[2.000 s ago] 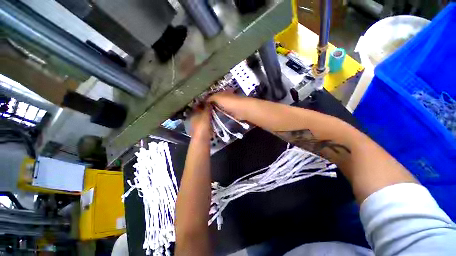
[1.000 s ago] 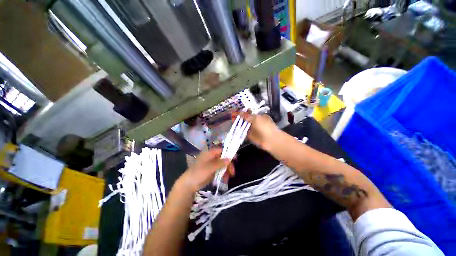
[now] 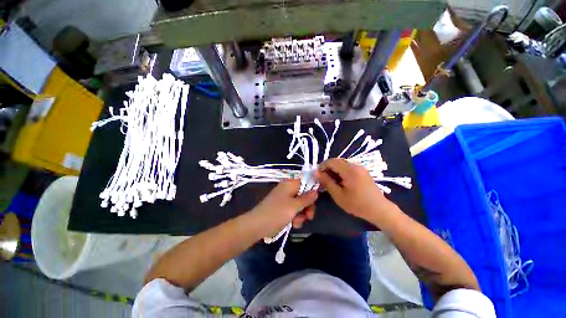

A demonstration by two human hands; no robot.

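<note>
My left hand (image 3: 290, 202) is closed around a small bunch of white cables (image 3: 309, 148), low over the black bench in front of the press. The bunch points up and down, with white ends above and below the hand. My right hand (image 3: 347, 186) touches the same bunch with thumb and fingers just above my left hand. A loose bundle of white cables (image 3: 245, 176) lies crosswise on the black surface (image 3: 205, 214), behind the held bunch. A dense pile of parallel white cables (image 3: 149, 146) lies at the left.
The silver mold (image 3: 293, 51) and perforated base plate (image 3: 251, 107) stand behind, between steel posts (image 3: 222, 81) under the green platen (image 3: 298, 23). A blue bin (image 3: 496, 149) with loose cables is at the right. White tubs (image 3: 53, 214) stand beside the bench.
Both hands have come back from under the platen towards my body with the bunch. They are now close together over the loose bundle. The view has turned down towards the bench.
</note>
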